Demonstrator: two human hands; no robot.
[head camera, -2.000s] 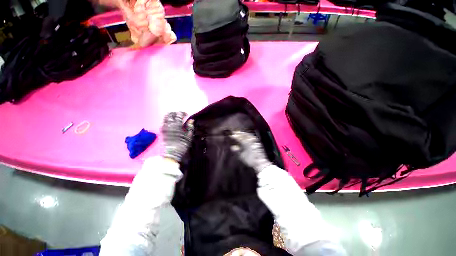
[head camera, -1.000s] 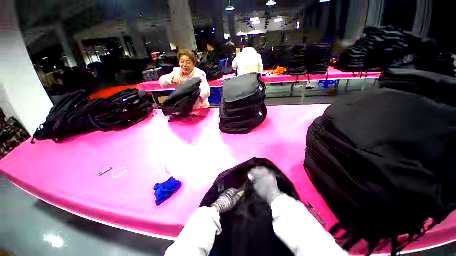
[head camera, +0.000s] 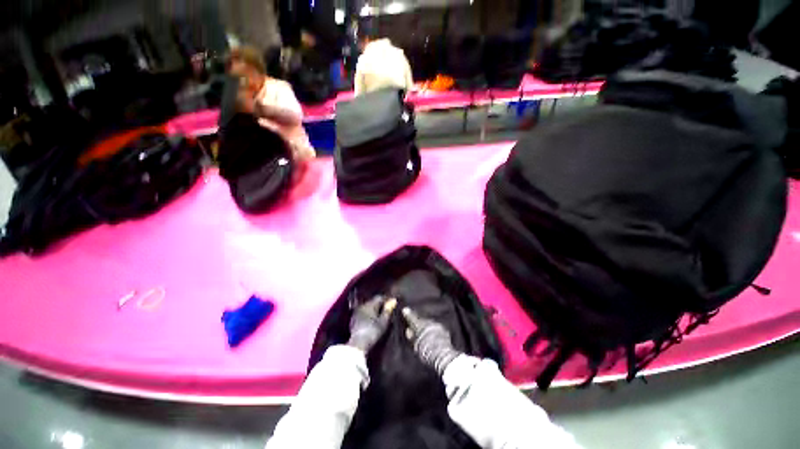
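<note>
A black backpack (head camera: 406, 386) lies on the pink table edge in front of me, its rounded top pointing away and its lower part towards my body. My left hand (head camera: 373, 321), in a grey glove with fingertips showing, is on its upper middle. My right hand (head camera: 425, 336), gloved the same way, is just beside it. The fingers of both hands are close together at the dark fabric and seem to pinch it. Blur and the black cloth hide exactly which part each holds.
A large backpack pile (head camera: 614, 210) stands at right, a smaller stack (head camera: 377, 145) at far centre, a heap (head camera: 114, 188) at left. A blue cloth (head camera: 246, 319), a pale ring (head camera: 151, 298) and a slim tool (head camera: 509, 324) lie on the pink table (head camera: 193, 351). A person (head camera: 279, 101) handles a backpack opposite.
The view has tilted down and shifted since one second ago. My hands have come level, side by side on the backpack. The person opposite has raised a bag in front of them.
</note>
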